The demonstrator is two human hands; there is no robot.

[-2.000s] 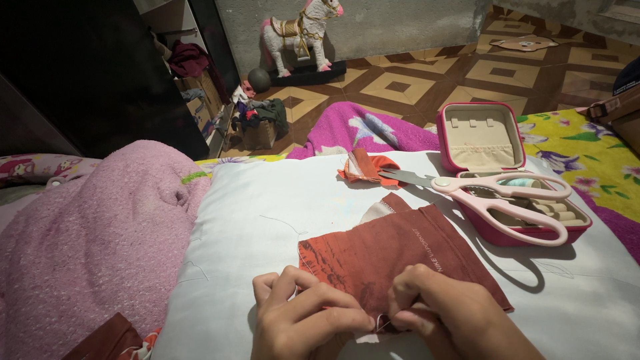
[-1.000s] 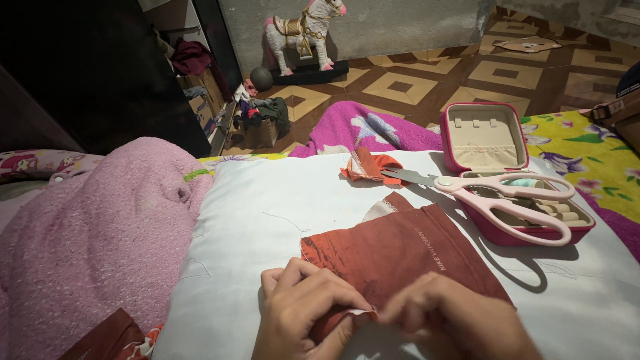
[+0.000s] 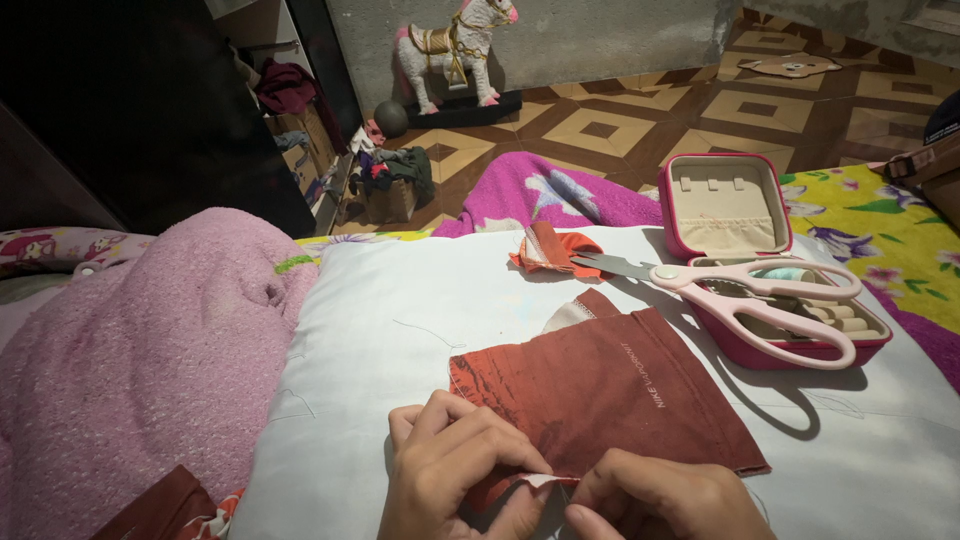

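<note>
A rust-red piece of printed fabric [image 3: 600, 386] lies on a white pillow [image 3: 360, 300]. My left hand [image 3: 465, 469] pinches its near edge between thumb and fingers, where a pale underside shows. Close to that edge on the right, my right hand [image 3: 652, 495] has its thumb and forefinger together at a thin thread; whether a needle is between them is hidden. Beyond the fabric, pink-handled scissors [image 3: 757, 296] rest across a red sewing case [image 3: 802, 352] with its lid up and thread spools inside. Their blades reach an orange fabric scrap [image 3: 559, 251].
A pink fleece blanket [image 3: 150, 352] is bunched at the left, with more rust-red fabric [image 3: 161, 506] at its near end. Loose threads [image 3: 431, 334] lie on the pillow. Beyond the bed are a toy horse [image 3: 454, 60], a dark ball [image 3: 391, 118] and a box of clothes [image 3: 390, 187].
My right hand was slightly apart from the held edge and blurred one second ago; now its fingertips are close beside it. My left hand keeps its pinch on the fabric.
</note>
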